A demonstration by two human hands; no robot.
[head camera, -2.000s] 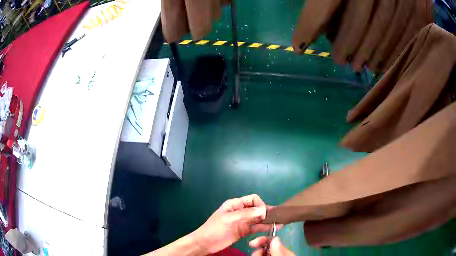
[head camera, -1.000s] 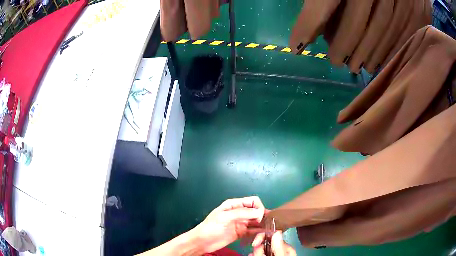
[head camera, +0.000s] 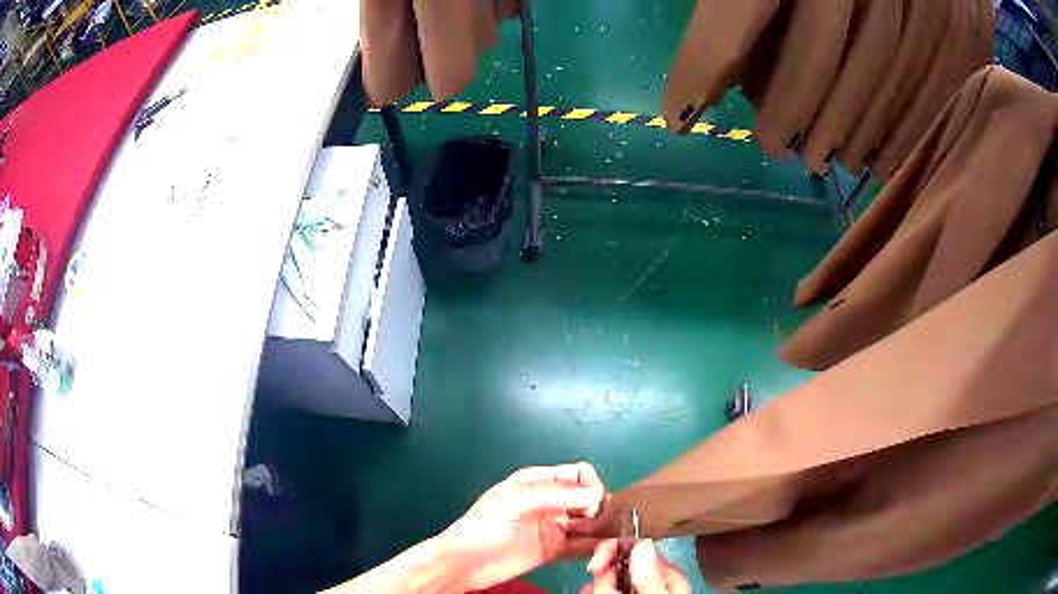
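Observation:
A brown jacket (head camera: 859, 395) stretches in from the right, its long edge drawn out to a corner at the bottom centre. My left hand (head camera: 528, 522) pinches that corner between thumb and fingers. My right hand (head camera: 645, 571), partly cut off by the bottom edge, holds small thread snips (head camera: 630, 545) with the silver blades pointing up against the brown cloth. Whether the blades are apart cannot be told. A sleeve end with a dark button hangs below the edge on the right.
More brown jackets (head camera: 859, 81) hang at the upper right and top. A grey rail stand (head camera: 533, 174), black bin (head camera: 468, 197) and white drawer unit (head camera: 325, 250) stand ahead. A white table (head camera: 162, 348) with red cloth (head camera: 87, 128) is on the left.
The snips have come up from below my left hand to the brown cloth. My left hand still pinches the corner. The view has shifted slightly.

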